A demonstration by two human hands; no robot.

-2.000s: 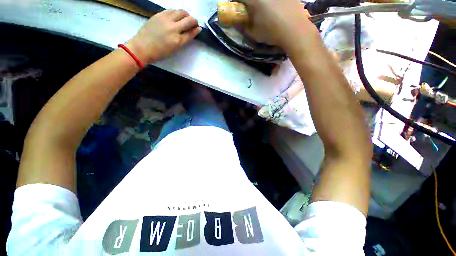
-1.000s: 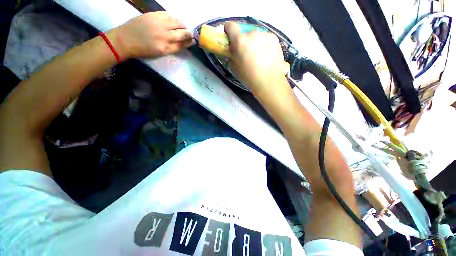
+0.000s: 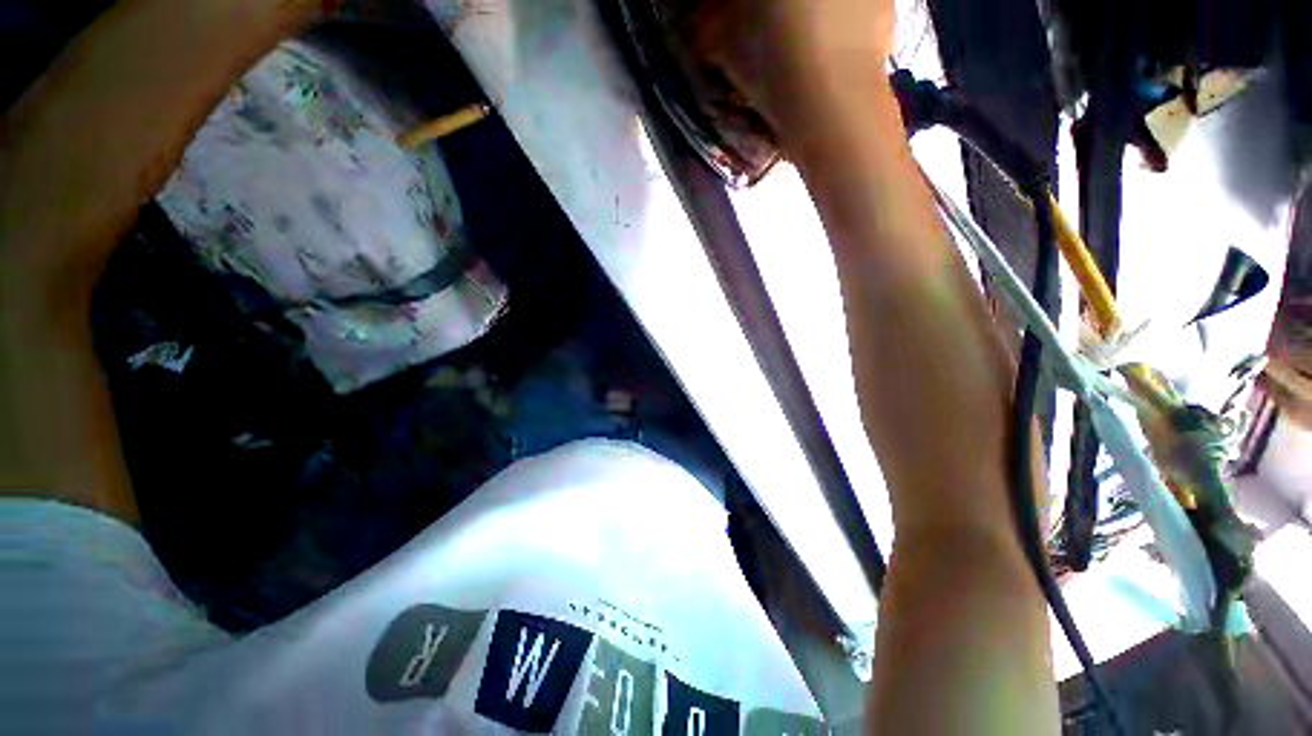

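Observation:
My right hand [image 3: 820, 51] is at the top edge, partly cut off, closed over the steam iron [image 3: 705, 108]. Only the iron's dark rear rim shows; its handle is hidden or out of view. A narrow black strip [image 3: 784, 338] runs from beneath the iron down along the white table [image 3: 590, 187]. My left hand is beyond the top edge; only its forearm shows at upper left.
Wider black strips [image 3: 1000, 230] lie across the table to the right. The yellow hose [image 3: 1082, 266], a pale tube [image 3: 1036, 319] and a black cord [image 3: 1025, 446] run beside my right forearm. A pale patterned bag or cloth [image 3: 310, 187] is below the table at left.
The view has turned and shifted. The iron and my right hand now sit higher, at the top edge. My left hand has gone out of the picture. More of the black strip shows.

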